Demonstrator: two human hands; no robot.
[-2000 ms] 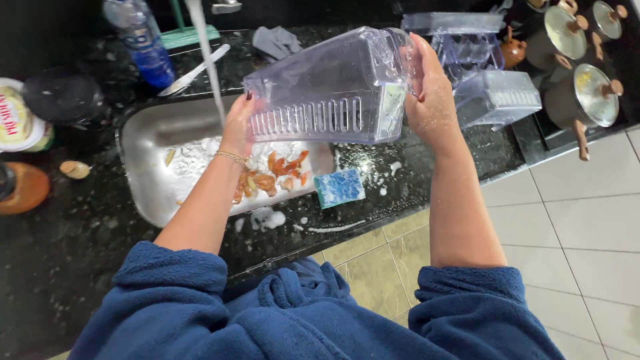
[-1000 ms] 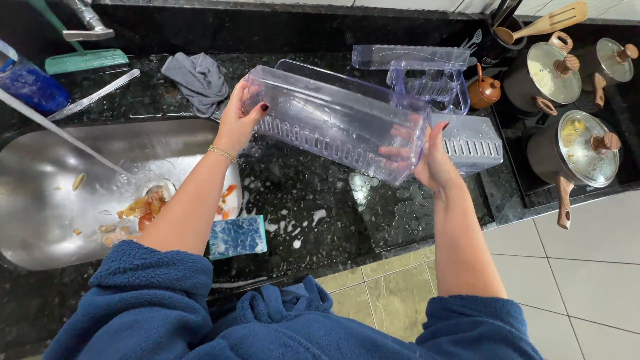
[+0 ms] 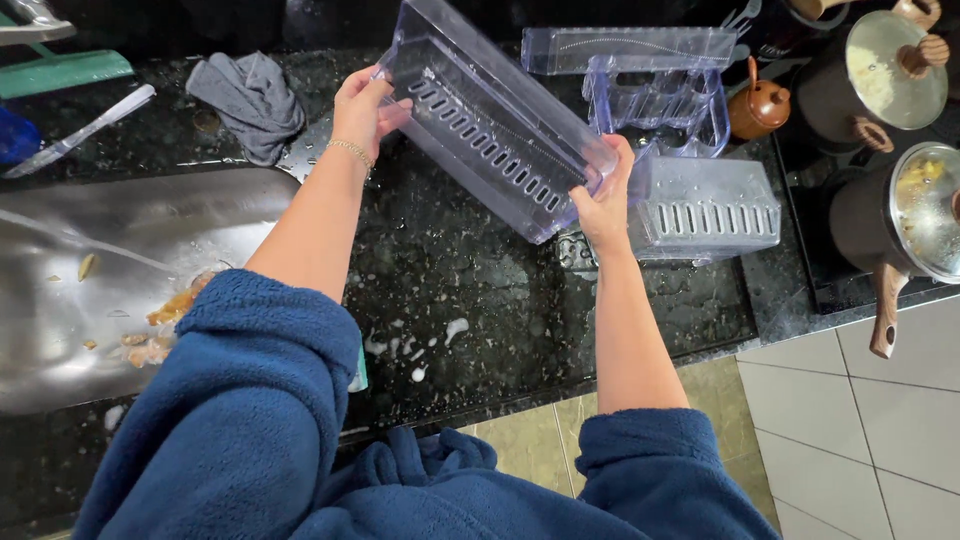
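Note:
Both my hands hold a clear plastic refrigerator bin (image 3: 480, 142) with a row of slots, tilted above the black stone counter (image 3: 465, 315). My left hand (image 3: 367, 105) grips its upper left end, and my right hand (image 3: 606, 196) grips its lower right end. Beyond my right hand lie a slotted clear plastic bin (image 3: 712, 206), a clear plastic rack with rounded compartments (image 3: 656, 101) and a long clear plastic tray (image 3: 630, 51). Water runs into the steel sink (image 3: 97, 217) at the left, where food scraps (image 3: 172, 307) lie. My left sleeve hides part of the sink.
A grey cloth (image 3: 247, 101) and a knife (image 3: 86, 131) lie behind the sink. Soap foam (image 3: 456, 328) spots the counter. A small brown lidded pot (image 3: 759, 109) stands beside the stove, where a saucepan (image 3: 862, 225) has its wooden handle projecting over the counter's front edge.
Over the two seconds, the bin has moved from over the sink's right side to above the counter and been turned, slots now facing up. The view has shifted right.

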